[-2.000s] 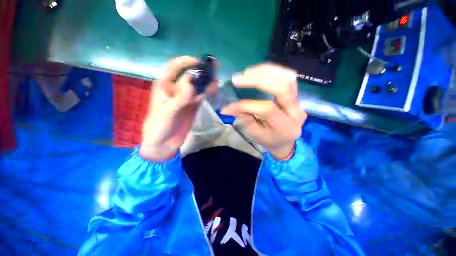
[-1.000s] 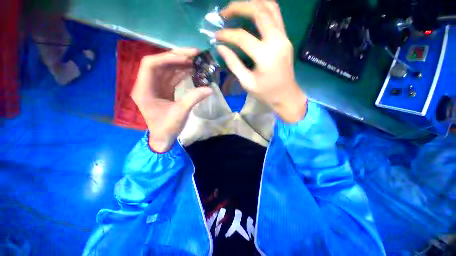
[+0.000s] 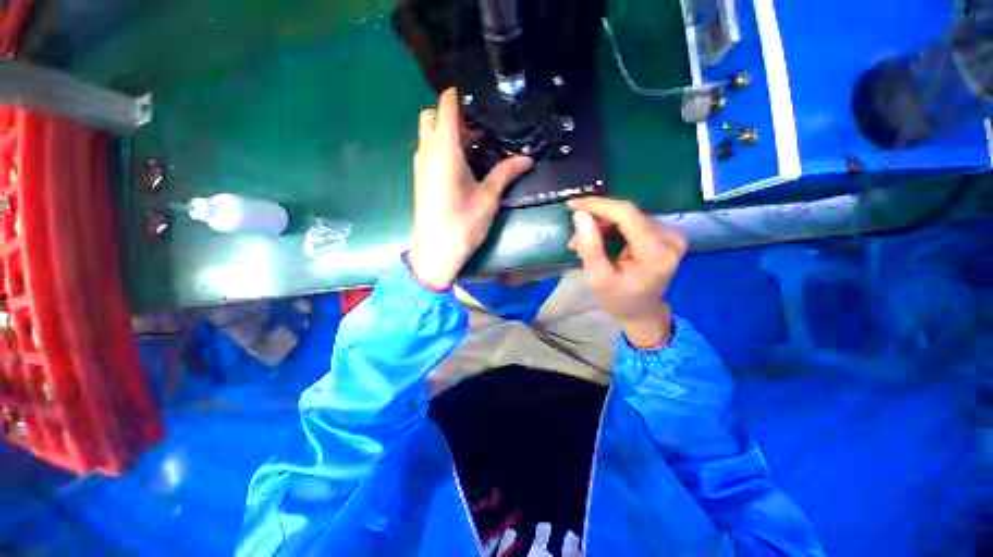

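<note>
The black clamp fixture (image 3: 561, 180) stands on the bench, with a vertical dark rod above its seat. A dark round part with shiny metal spots (image 3: 520, 122) is at the seat under the rod. My left hand (image 3: 452, 201) is at the left of this part, fingers stretched forward and thumb at its near side; whether it grips the part is unclear. My right hand (image 3: 629, 256) is just beyond the fixture's near right corner, fingers loosely curled, with nothing visible in it.
A white squeeze bottle (image 3: 242, 213) lies at left, beside a crumpled clear plastic piece (image 3: 327, 237). Red trays (image 3: 82, 294) are stacked at far left under a grey metal bar (image 3: 71, 96). The blue control box (image 3: 844, 87) is at right, with a pale lead (image 3: 642, 87).
The view has turned so the fixture is in front. My left hand has moved from holding the dark part near the bench edge to the fixture. My right hand has come lower and its fingers have curled.
</note>
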